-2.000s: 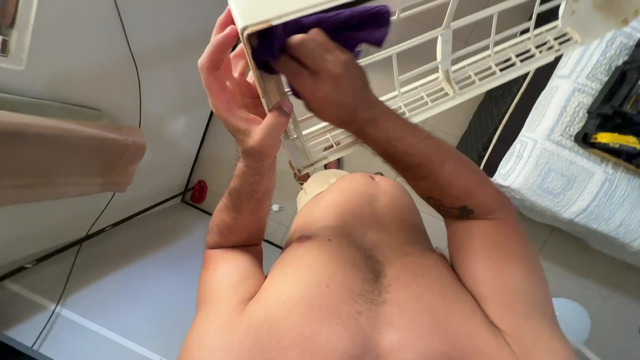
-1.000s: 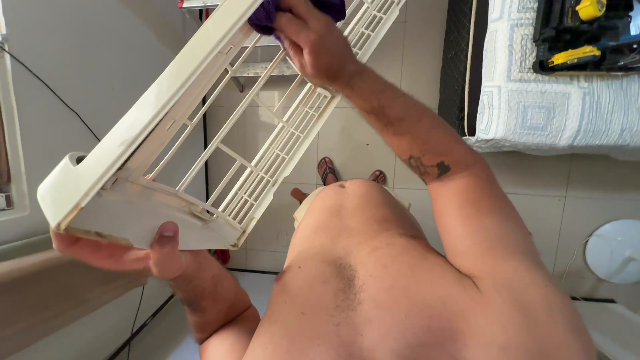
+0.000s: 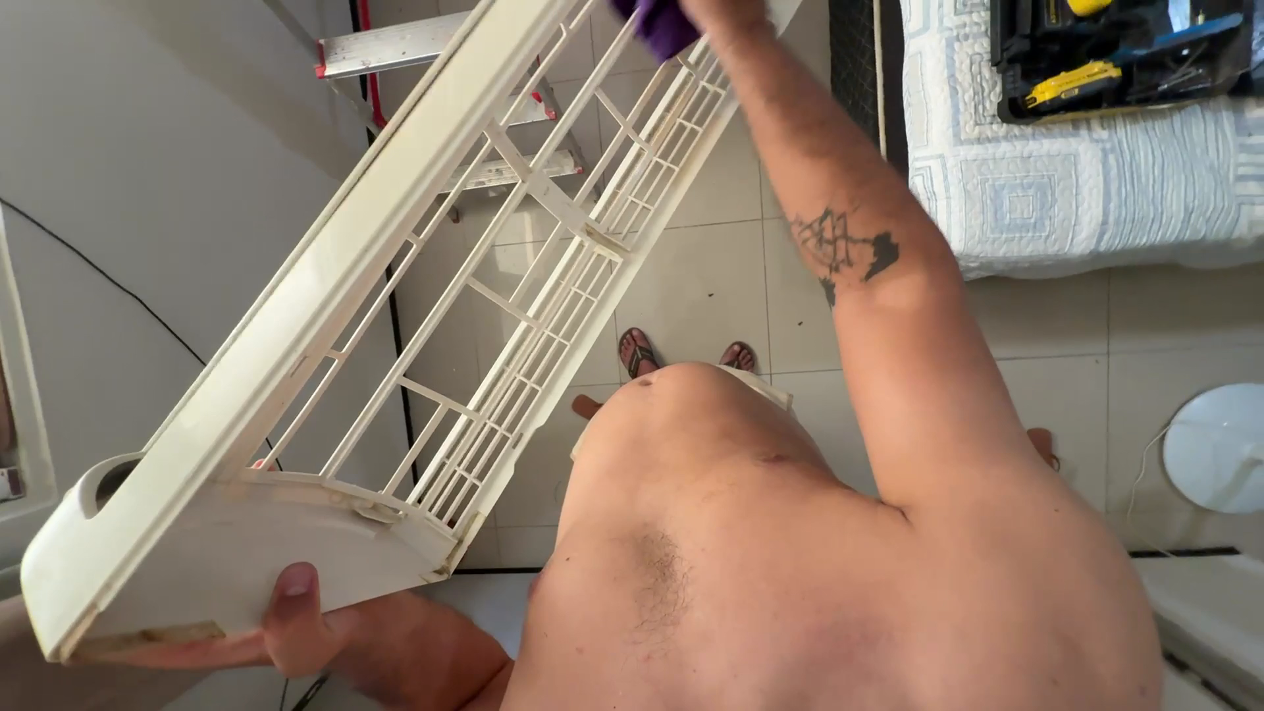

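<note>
A long off-white plastic housing frame with a slatted grille (image 3: 296, 346), which looks like an air conditioner cover, slants across the head view from lower left to top. My left hand (image 3: 286, 622) grips its lower end, thumb on the side panel and fingers underneath. At the top edge my right hand (image 3: 726, 15), partly cut off by the view, holds a purple cloth (image 3: 667, 28) against the far part of the frame. Brownish marks show on the frame's lower edge and corners.
Behind the frame stands an aluminium stepladder (image 3: 395, 47). A quilted bed (image 3: 1037, 197) at upper right bears an open black tool case (image 3: 1136, 89) with yellow tools. A round white object (image 3: 1220, 447) is at right; a thin black cable (image 3: 109, 272) hangs at left.
The frame has swung and shifted down to the left, so its near end now shows. My left hand is at that lower end. My right hand stays on the cloth near the top edge.
</note>
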